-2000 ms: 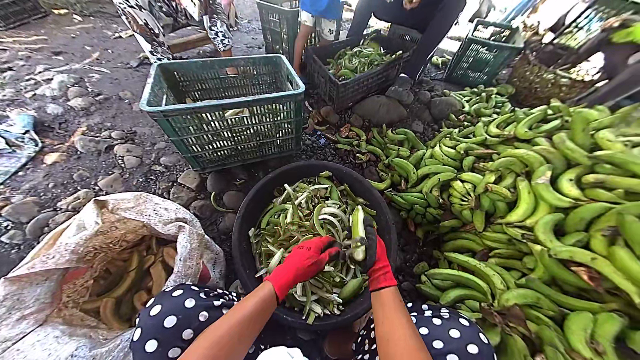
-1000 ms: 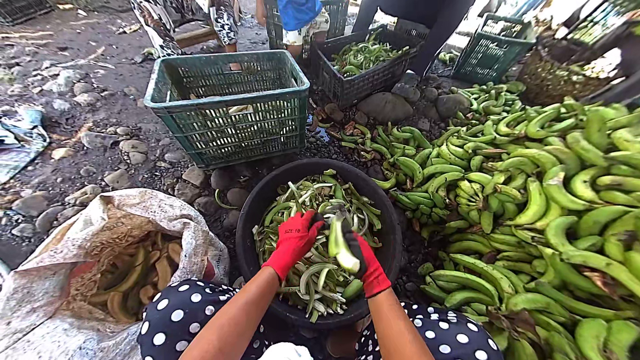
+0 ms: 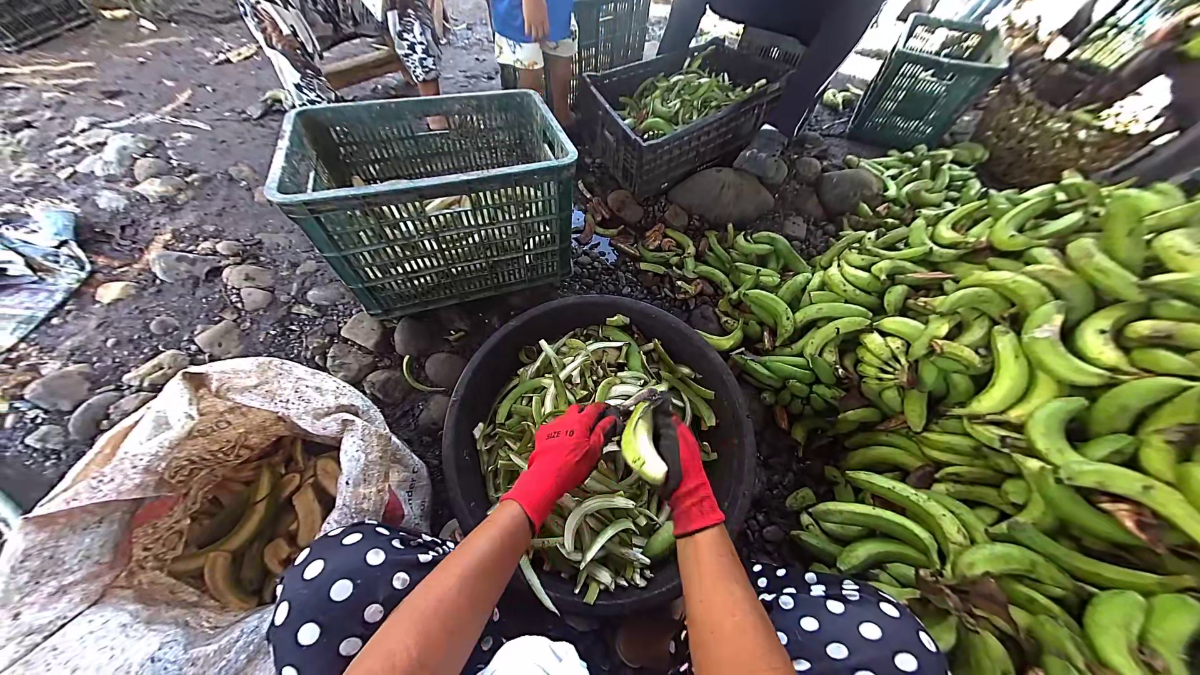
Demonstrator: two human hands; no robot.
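My left hand (image 3: pixel 569 459), in a red glove with dark fingertips, is closed on a small thin tool (image 3: pixel 639 399), mostly hidden by the fingers, at the upper end of a partly peeled green banana (image 3: pixel 642 448). My right hand (image 3: pixel 688 469), in a red glove with a dark palm, grips that banana from the right side. Pale flesh shows along the banana, which is tilted. Both hands are over a round black tub (image 3: pixel 736 450) holding many green and whitish peel strips (image 3: pixel 595 516).
A big pile of green bananas (image 3: pixel 994 375) lies right. An open white sack (image 3: pixel 253 384) with peeled bananas (image 3: pixel 239 534) stands left. Beyond the tub are a green crate (image 3: pixel 422 244), a black crate (image 3: pixel 689 145) of peels, stones (image 3: pixel 722 195) and people's legs (image 3: pixel 816 56).
The left hand has moved up to the banana's upper end since the earliest frame. The banana, upright in the right hand then, now tilts with its lower end to the right.
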